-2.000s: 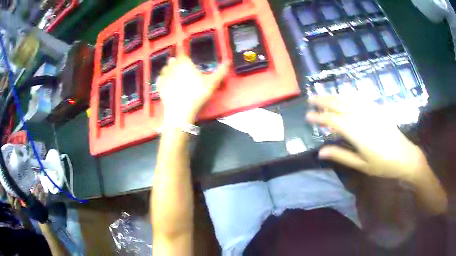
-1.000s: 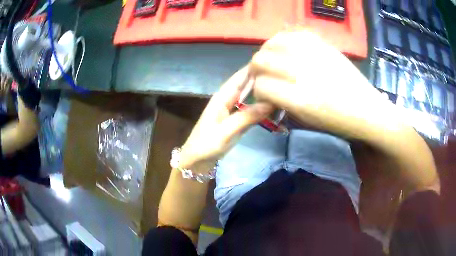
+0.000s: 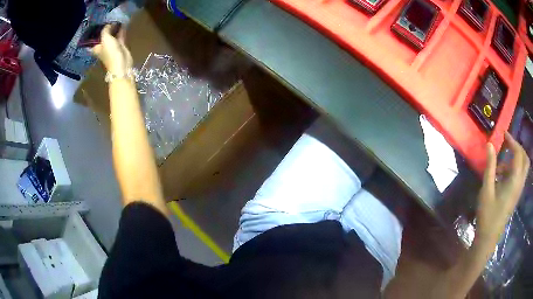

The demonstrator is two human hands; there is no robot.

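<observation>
My left hand is stretched out to the upper left, beyond the carton, and holds a dark phone with a red rim in its fingers. My right hand is at the right, by the near edge of the red tray. Its fingers are apart and I see nothing held in it. The tray holds several dark phones, one with a round yellow mark. A pocket between phones is empty. A torn white paper slip lies in front of the tray.
An open brown carton with crumpled clear film stands below the bench edge. Clear shiny plastic is at the lower right. White boxes are at the lower left. A person's dark clothing is at the upper left.
The view has swung left and down. My hands, together over my lap a second ago, have parted: the left moved far left with the phone, the right moved to the tray's edge.
</observation>
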